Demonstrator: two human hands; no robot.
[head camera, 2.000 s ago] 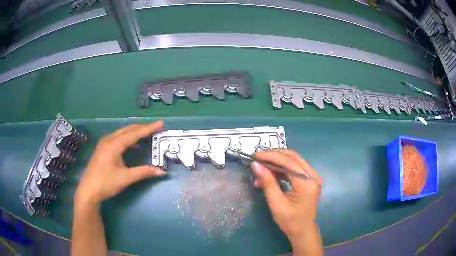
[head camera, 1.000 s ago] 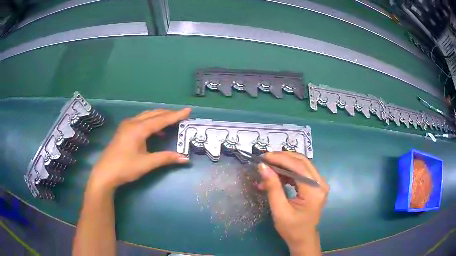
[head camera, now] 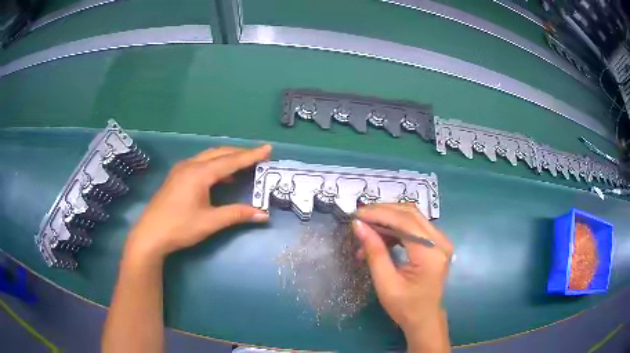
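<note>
A stack of grey-silver four-station housings [head camera: 311, 180] lies flat in front of me, lobes towards me. My left hand [head camera: 190, 200] is at its left end, thumb and fingers spread around the end and touching or nearly touching it. My right hand [head camera: 404, 258] holds the tweezers [head camera: 407, 238] like a pen. Their tip is at the lobed front edge near the middle of the stack, partly hidden by my fingers. Tiny copper-coloured pieces [head camera: 321, 272] lie scattered on the green mat below the stack, partly behind my right hand.
A side stack of housings [head camera: 86, 186] stands at an angle at the left. A darker housing [head camera: 356, 114] and lighter ones [head camera: 487, 141] lie in a row behind. A blue bin [head camera: 561, 254] of copper-coloured pieces is at the right. Metal rails [head camera: 331, 40] cross the back.
The view has shifted, so the bench things appear further right. The tweezer tip has moved from the second seat to the front edge right of it. My left hand stays at the stack's left end.
</note>
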